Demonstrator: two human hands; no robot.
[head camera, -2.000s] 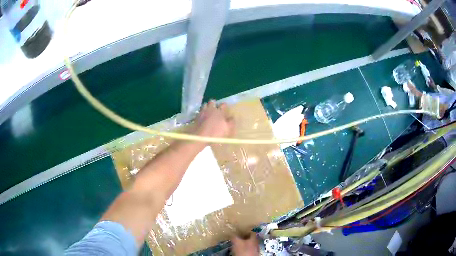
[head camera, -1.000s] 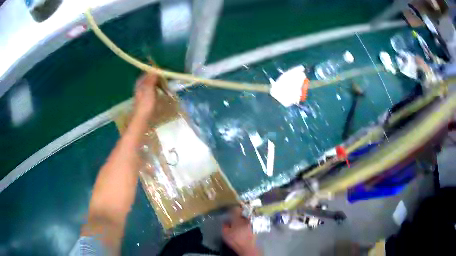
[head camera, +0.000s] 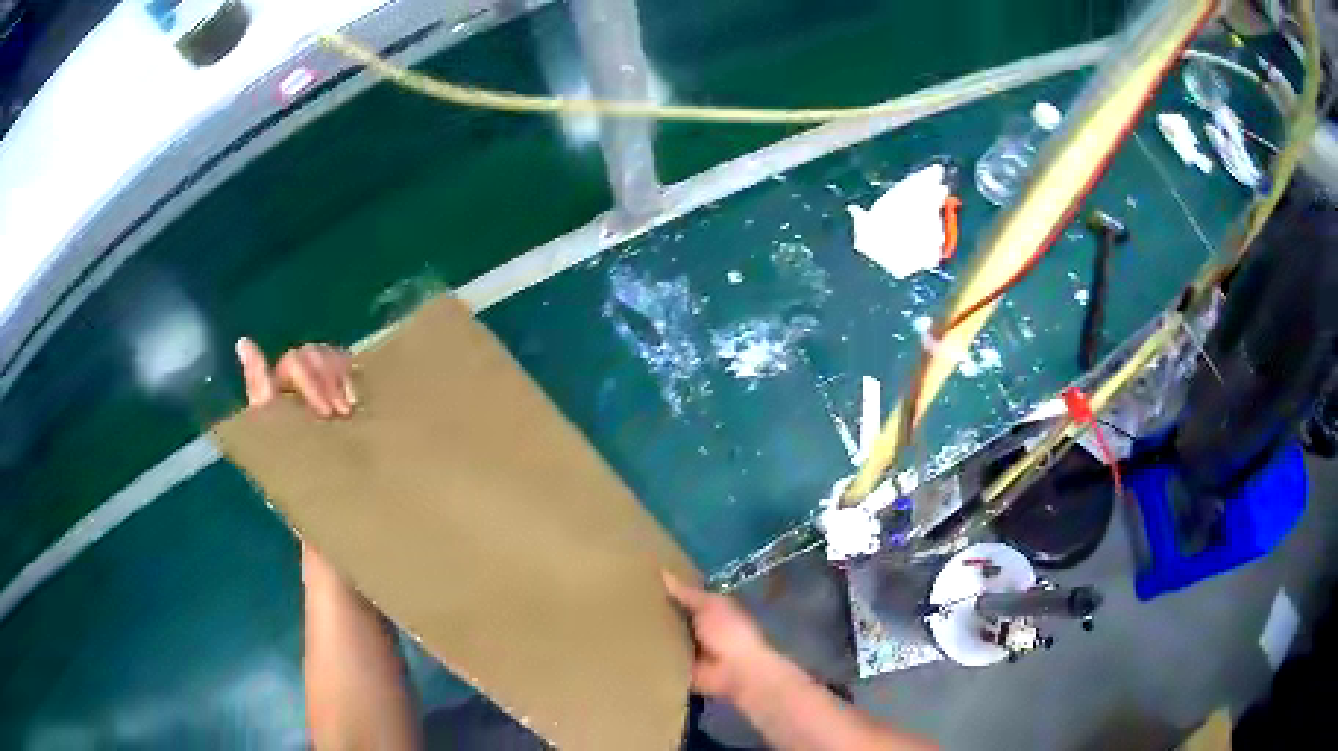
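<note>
A plain brown cardboard sheet (head camera: 470, 514) is held up at a tilt over the near edge of the green bench (head camera: 587, 426). My left hand (head camera: 301, 377) grips its upper left edge, fingers over the top and forearm partly hidden behind the sheet. My right hand (head camera: 712, 634) grips its right edge near the lower corner. The white-crusted nozzle head (head camera: 851, 528) hangs at the bench edge on the yellow-sleeved hose bundle (head camera: 1027, 228), right of the sheet.
A white-smeared rag (head camera: 903, 220) with an orange handle (head camera: 951, 229), a clear bottle (head camera: 1004, 169) and a hammer (head camera: 1098, 294) lie on the bench. The pressure tank (head camera: 980, 602) and a blue stool (head camera: 1225, 521) stand on the floor at right. White residue spots the bench.
The cardboard has been lifted off the bench and moved left; its smeared white patch no longer shows. Both hands hold it. The hose bundle now rises steeply across the right side.
</note>
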